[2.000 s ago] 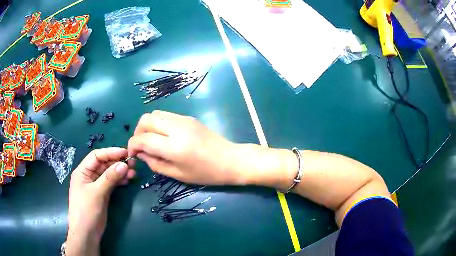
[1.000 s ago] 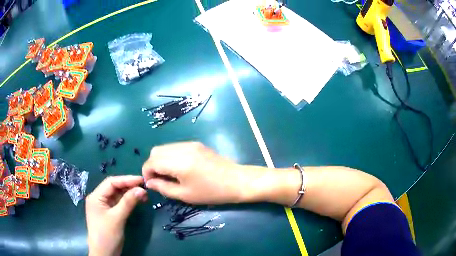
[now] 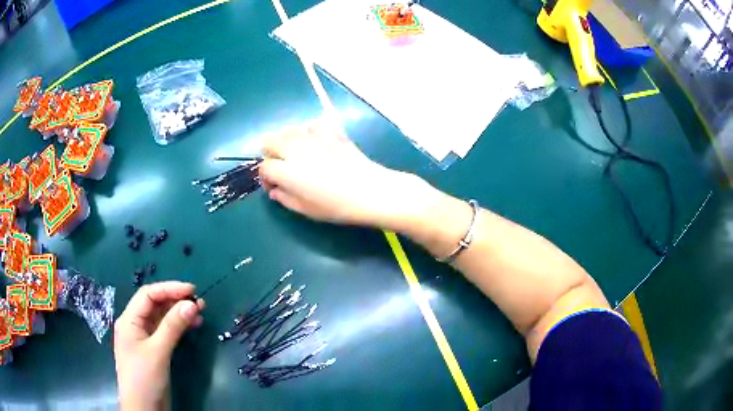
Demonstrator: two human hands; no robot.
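My left hand (image 3: 165, 325) is at the lower left, thumb and forefinger pinching a small dark piece from which a black wire lead (image 3: 217, 282) with a silvery tip points up and right. My right hand (image 3: 321, 177) is at the right end of the pile of loose wire leads (image 3: 229, 183). Its fingertips touch the wires or lie just over them; whether they grip one cannot be told. A pile of finished lead assemblies (image 3: 277, 333) lies to the right of my left hand. Tiny black connector housings (image 3: 135, 235) lie loose above my left hand.
Orange circuit boards (image 3: 58, 201) crowd the left side, beside a bag of black parts (image 3: 90, 303). A bag of white parts (image 3: 178, 104) lies at the upper left. White sheets (image 3: 418, 80) bear one orange board. A yellow heat or glue gun (image 3: 580, 44) with black cord is upper right.
My right hand has left my left hand and moved up to the loose wires. The lead in my left hand now shows. The view has shifted slightly.
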